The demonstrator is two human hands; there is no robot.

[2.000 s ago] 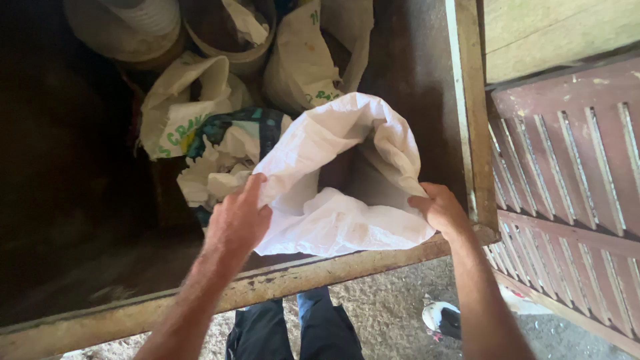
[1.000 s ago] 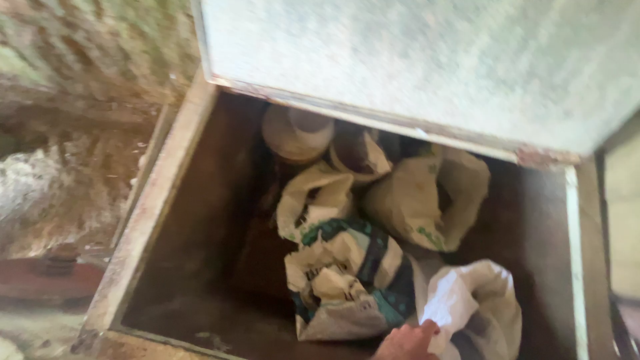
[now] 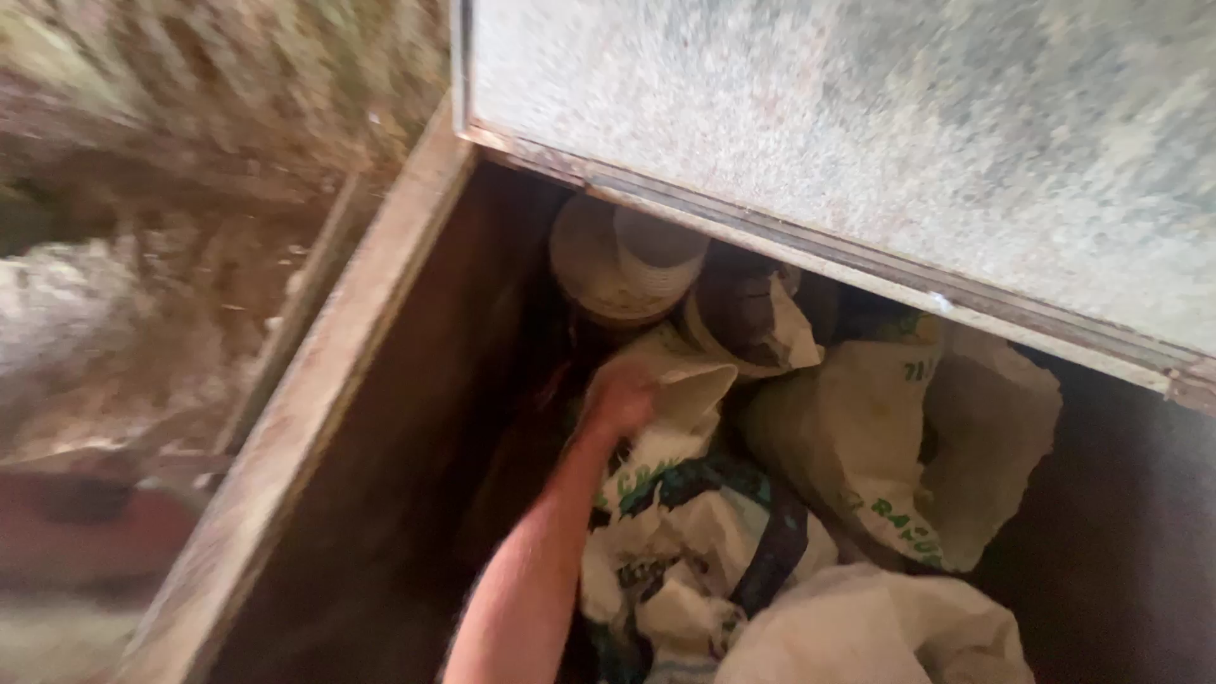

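My left hand [image 3: 622, 394] reaches down into a deep chest and is on the rim of an open woven sack [image 3: 679, 394] bearing green print; blur hides whether its fingers grip the cloth. Nearer to me lies a crumpled white and dark sack [image 3: 703, 551]. The pale cloth sack [image 3: 874, 632] stands at the bottom edge, with no hand visible on it. Another printed sack [image 3: 836, 418] stands open to the right. My right hand is out of view.
The chest's wooden rim [image 3: 313, 408] runs along the left, and its raised pale lid [image 3: 836, 123] spans the top. A white bucket [image 3: 627, 256] and an open container [image 3: 741, 323] holding a torn paper or cloth piece sit at the back.
The white sack, held open by both my hands two seconds ago, now stands inside the chest. My left hand has moved from it to the printed sack farther back. The view has swung considerably.
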